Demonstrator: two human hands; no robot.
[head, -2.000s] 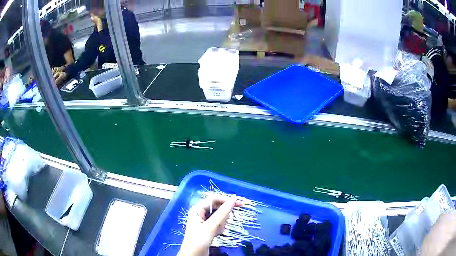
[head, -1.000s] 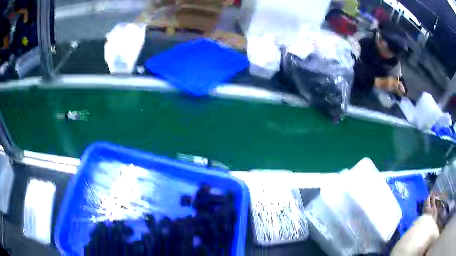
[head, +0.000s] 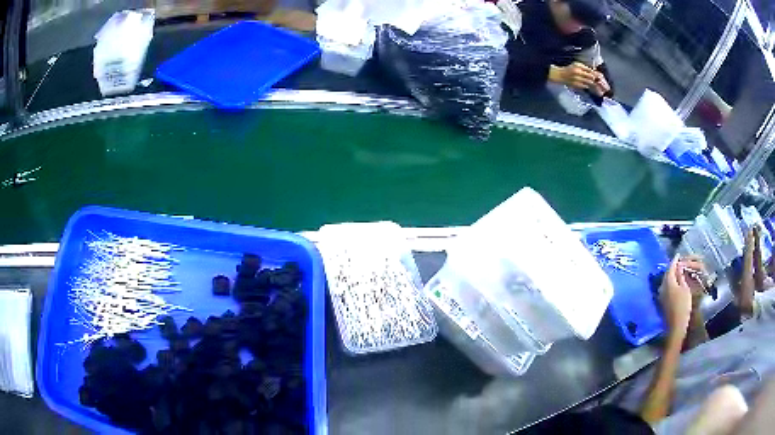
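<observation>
The blue work tray (head: 187, 228) lies at the lower left. White leads (head: 119, 285) lie in a loose pile at its left. Black housings (head: 221, 365) are heaped in its near and right part, with one housing (head: 221, 285) lying apart from the heap. A clear box of white leads (head: 374, 297) stands right of the tray. My left hand is not in view. A blurred, cut-off skin-toned shape (head: 726, 414) at the lower right edge may be my right hand; its fingers cannot be made out.
Tilted, stacked clear boxes (head: 527, 272) stand farther right. Beyond them a neighbouring worker's hands (head: 684, 280) are over a smaller blue tray (head: 633, 310). The green belt (head: 340, 170) runs behind. Across it are a blue tray (head: 242, 64), a dark plastic bag (head: 450, 68) and another worker (head: 557, 51).
The view has swung right, so the work tray now sits further left. My left hand, earlier over the leads in the tray, has gone out of view. The neighbour's hands and tray have come into view.
</observation>
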